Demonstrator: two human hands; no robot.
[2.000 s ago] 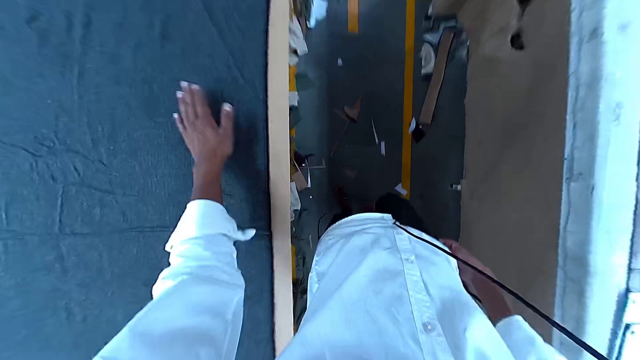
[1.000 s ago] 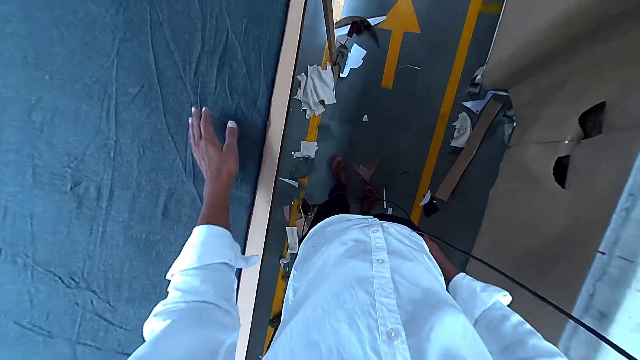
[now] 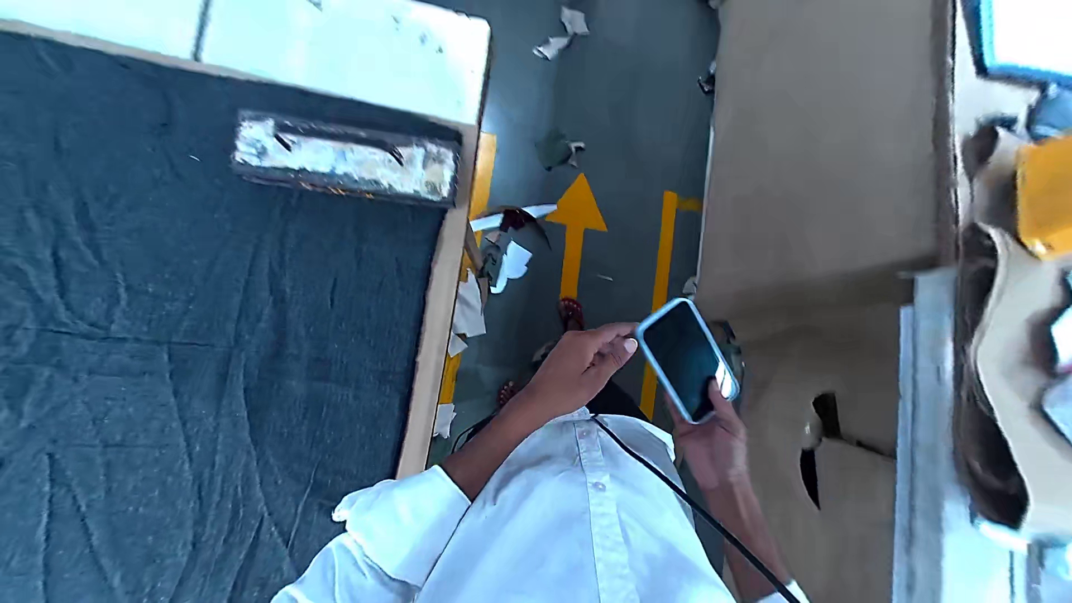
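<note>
My right hand [image 3: 713, 435] holds a smartphone [image 3: 682, 356] with a pale case, its dark screen facing up. Close to the phone's upper left edge is my left hand [image 3: 586, 364], thumb and fingers drawn together; whether it touches the phone I cannot tell, and nothing shows in it. To the left lies dark blue-grey cloth [image 3: 209, 335], wrinkled, over a table with a pale edge. On the cloth near the far corner rests a long worn block [image 3: 347, 159] with dark sides and a scuffed, whitish top.
Scraps of cloth or paper [image 3: 469, 306] litter the floor [image 3: 620, 109] beside the table, near a painted yellow arrow [image 3: 574, 243]. Brown sheeting [image 3: 829, 142] with a torn hole stands on the right. A black cable [image 3: 695, 507] crosses my shirt.
My left hand has left the cloth and come in front of my body. The phone now shows in my right hand, which was low at my side. The view has shifted, showing the table's far corner.
</note>
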